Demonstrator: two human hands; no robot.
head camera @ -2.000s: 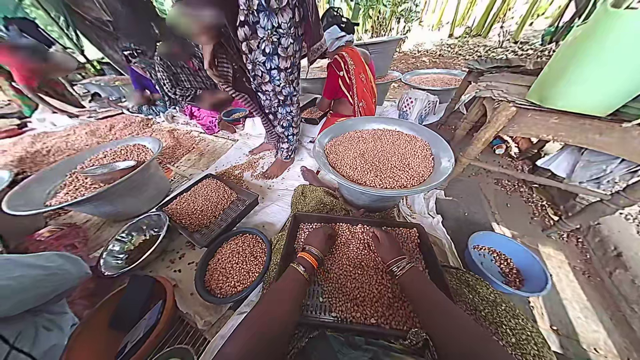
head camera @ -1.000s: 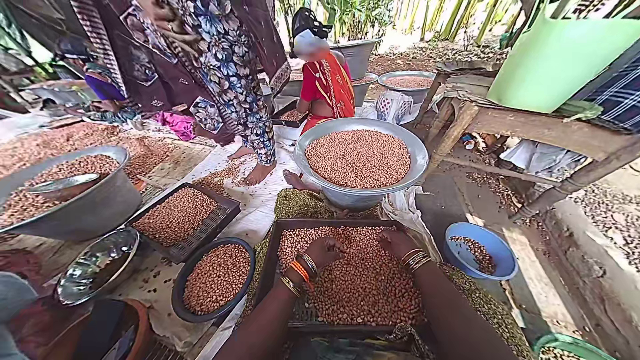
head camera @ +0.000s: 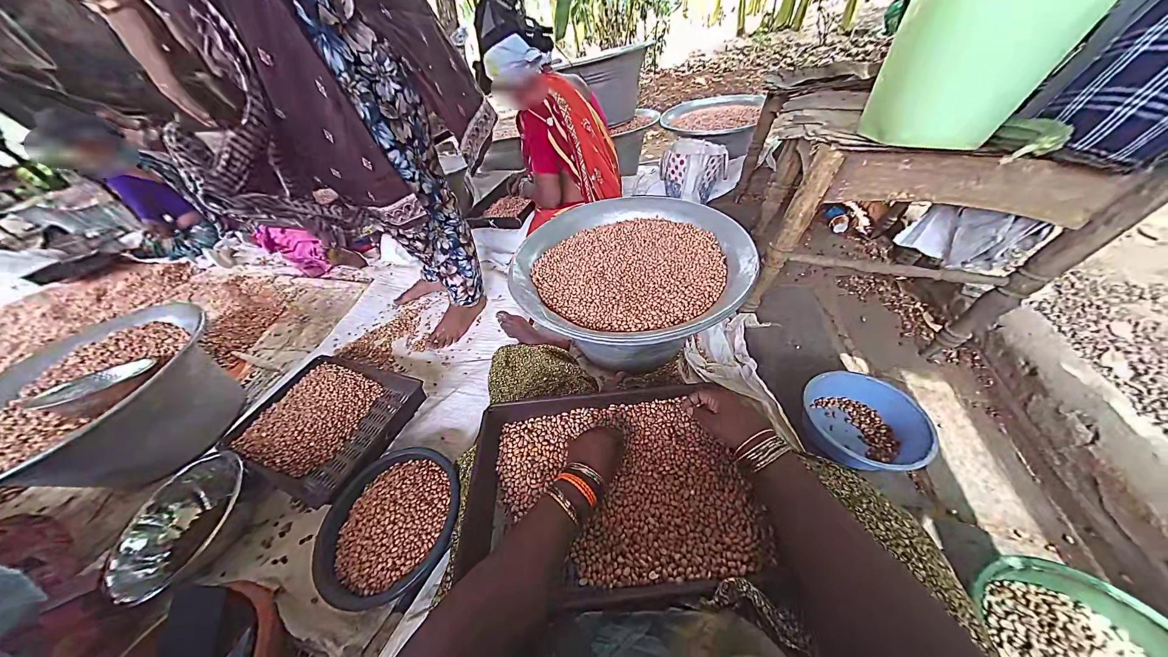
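Observation:
A dark plastic crate [head camera: 476,511] full of reddish-brown nuts or seeds [head camera: 666,520] rests at my lap. On the nuts, left of the crate's middle, lies my left hand [head camera: 598,452], fingers down and partly hidden; whether it grips any nuts cannot be told. Near the crate's far right corner my right hand [head camera: 727,415] touches the nuts, its fingertips not clear. Both wrists wear bangles. Just beyond the crate stands a wide metal basin [head camera: 630,342] heaped with the same nuts.
Left are a round dark tub [head camera: 333,570], a slatted crate [head camera: 406,411] and a large metal basin [head camera: 196,401], all with nuts, and a shiny bowl [head camera: 224,520]. Right are a blue basin [head camera: 912,443], a green basin [head camera: 1004,570] and a wooden table [head camera: 967,187]. People sit and stand ahead.
My left hand has shifted from the crate's far left part toward its middle. The standing person's clothing now spreads wider across the upper left. The view has turned somewhat right.

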